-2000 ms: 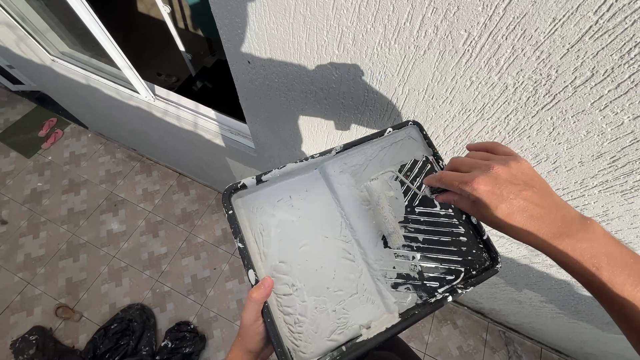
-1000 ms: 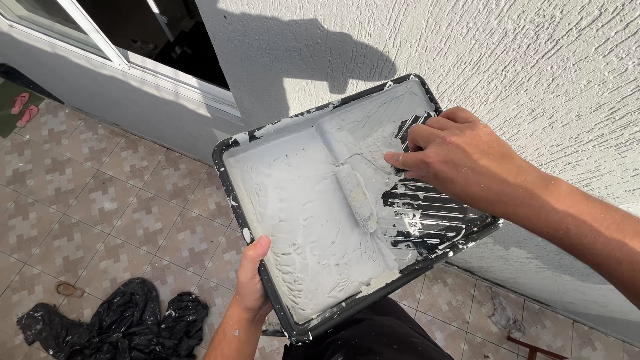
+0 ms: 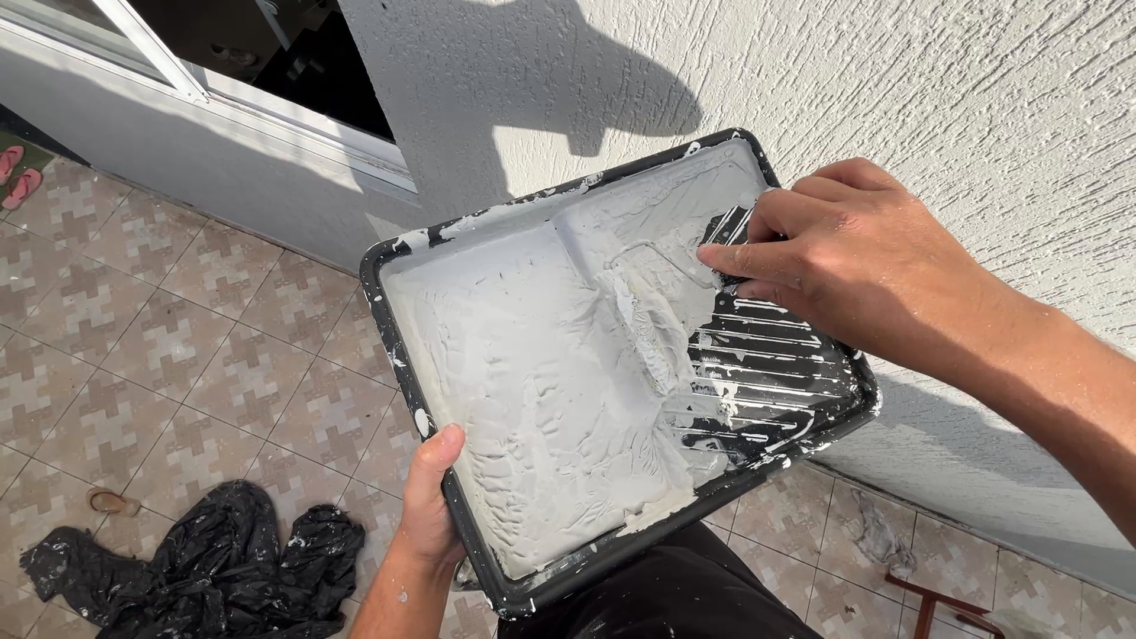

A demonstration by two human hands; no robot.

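A black plastic paint tray (image 3: 383,311) holds thick pale grey-white paint (image 3: 532,382), with its ribbed ramp (image 3: 763,355) on the right side partly bare. My left hand (image 3: 430,506) grips the tray's lower left edge, thumb over the rim. A small paint roller (image 3: 646,333), coated in paint, lies where the paint pool meets the ramp. Its thin wire frame runs to my right hand (image 3: 825,248), whose fingers are closed on it above the ramp; the handle is hidden behind the hand.
A textured white wall (image 3: 932,115) stands just beyond the tray, beside a white-framed window (image 3: 302,124). On the tiled floor (image 3: 222,355) lie a paint-spotted black plastic sheet (image 3: 222,559), a brown sandal (image 3: 113,502), pink flip-flops (image 3: 22,188) and a reddish-brown frame (image 3: 927,603).
My right hand and the roller have moved left and down the ramp to the edge of the paint pool. My left hand still holds the tray.
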